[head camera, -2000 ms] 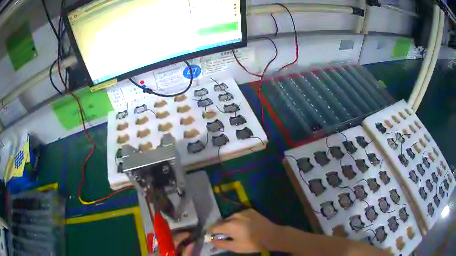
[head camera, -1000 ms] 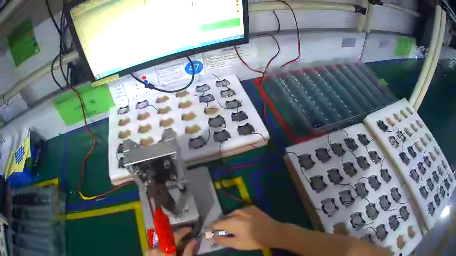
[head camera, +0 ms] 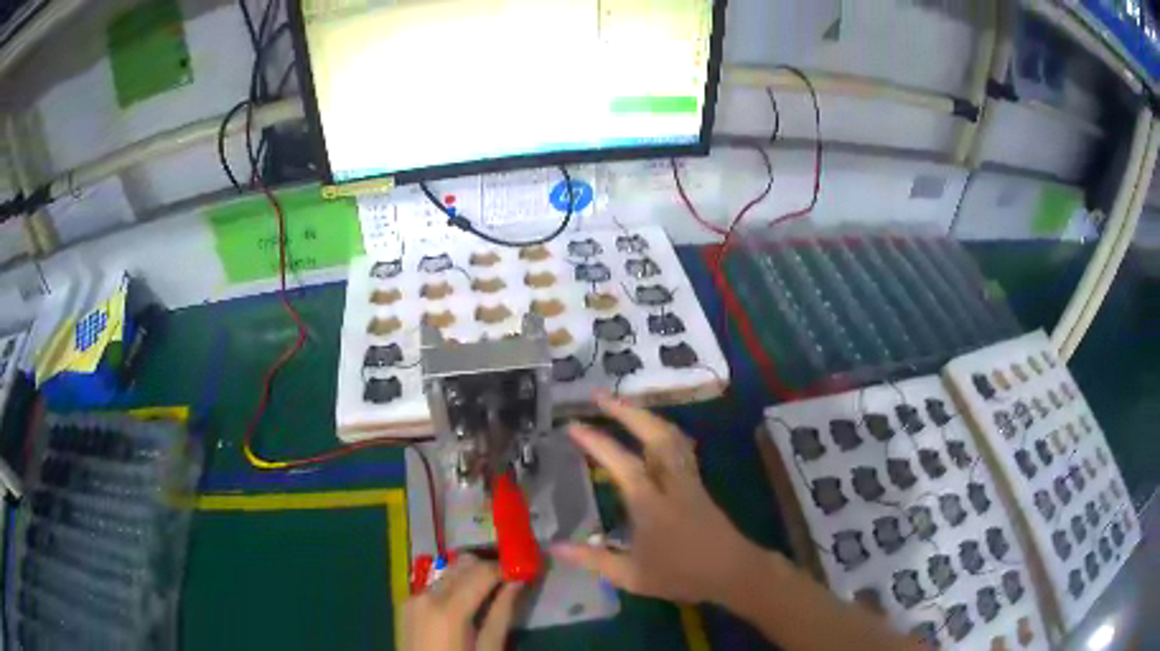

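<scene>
The metal test fixture (head camera: pixel 486 375) stands on a grey base plate (head camera: pixel 573 598) at lower centre. Its red clamp handle (head camera: pixel 514 528) points toward me. My left hand (head camera: pixel 455 610) is cut off by the bottom edge, its fingertips close to the handle's lower end; whether they hold anything is hidden. My right hand (head camera: pixel 668 509) is at the fixture's right side, fingers spread, with no object visible in it. A small whitish piece shows beside its lower fingers, too blurred to identify. The nest under the clamp is mostly hidden.
A foam tray (head camera: pixel 445 290) with dark modules and tan cutouts lies behind the fixture, below the monitor (head camera: pixel 509 89). More foam trays (head camera: pixel 814 509) are at right. Clear ribbed trays lie at back right (head camera: pixel 878 305) and left (head camera: pixel 102 547). A red cable (head camera: pixel 274 369) runs at left.
The view has shifted, so the scene sits further right and the monitor higher. My right hand has moved up from beside the handle's end and spread its fingers. My left hand stays near the handle.
</scene>
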